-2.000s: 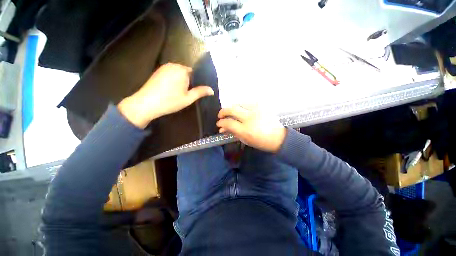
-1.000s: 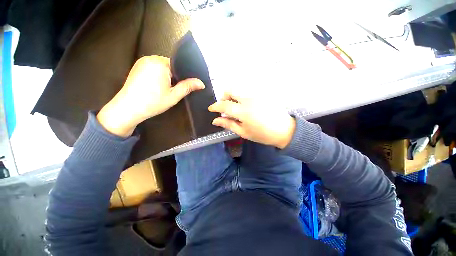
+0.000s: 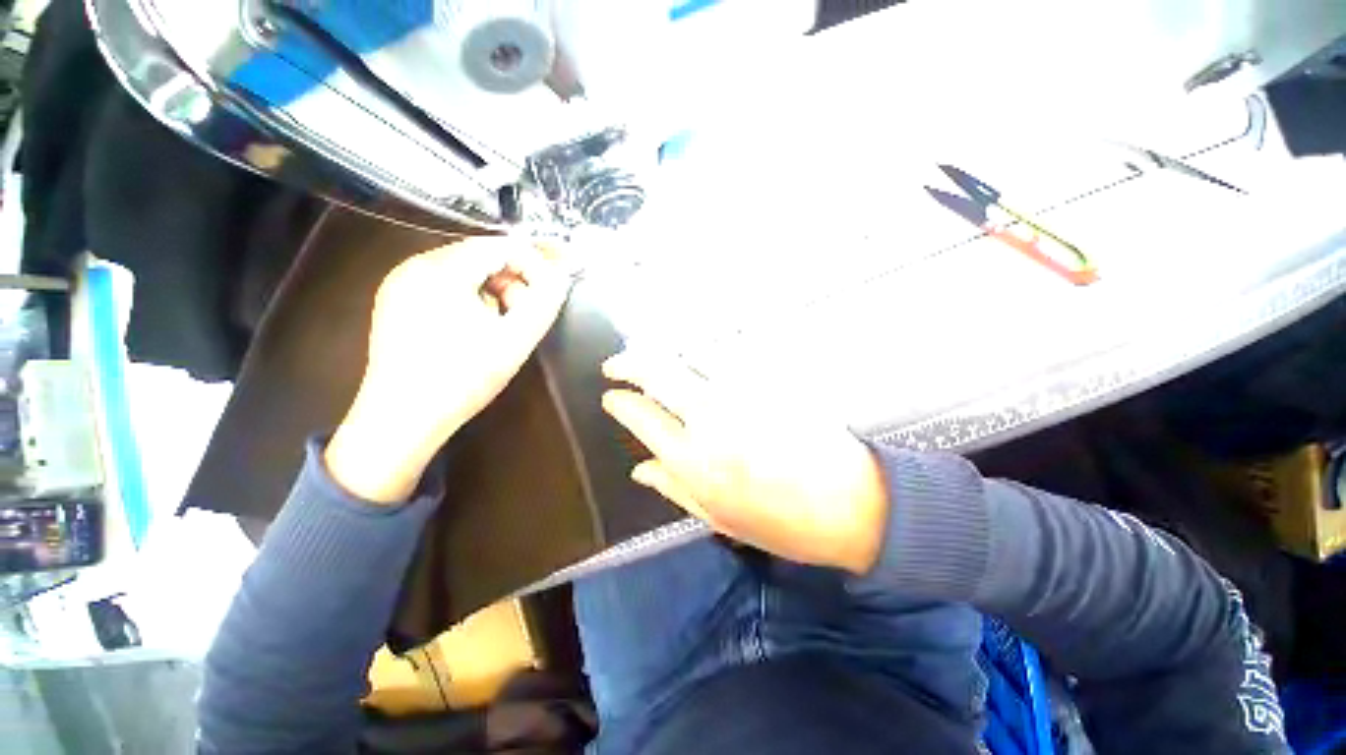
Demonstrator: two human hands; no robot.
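Note:
A dark brown garment piece [image 3: 495,479] lies on the white sewing table and hangs over its front edge. A darker band runs along its right side. My left hand [image 3: 450,347] is on the cloth close to the needle area, thumb and fingertips together at the presser foot; whether they pinch the cloth is hard to tell. My right hand [image 3: 746,457] rests at the band's right edge, fingers apart. The sewing machine head [image 3: 391,111] stands above my left hand, with a ribbed round dial [image 3: 506,56]. The needle is hidden in glare.
Open thread snips [image 3: 1019,229] with red and yellow handles lie right of the machine. A thin dark metal tool [image 3: 1188,170] lies beyond them. A smartphone [image 3: 49,534] is at the left table end. A cardboard box [image 3: 465,664] is below the table.
The view has shifted, and the machine head now shows. My left hand has moved up the cloth to the presser foot, its raised thumb now drawn in. My right hand stays beside the band.

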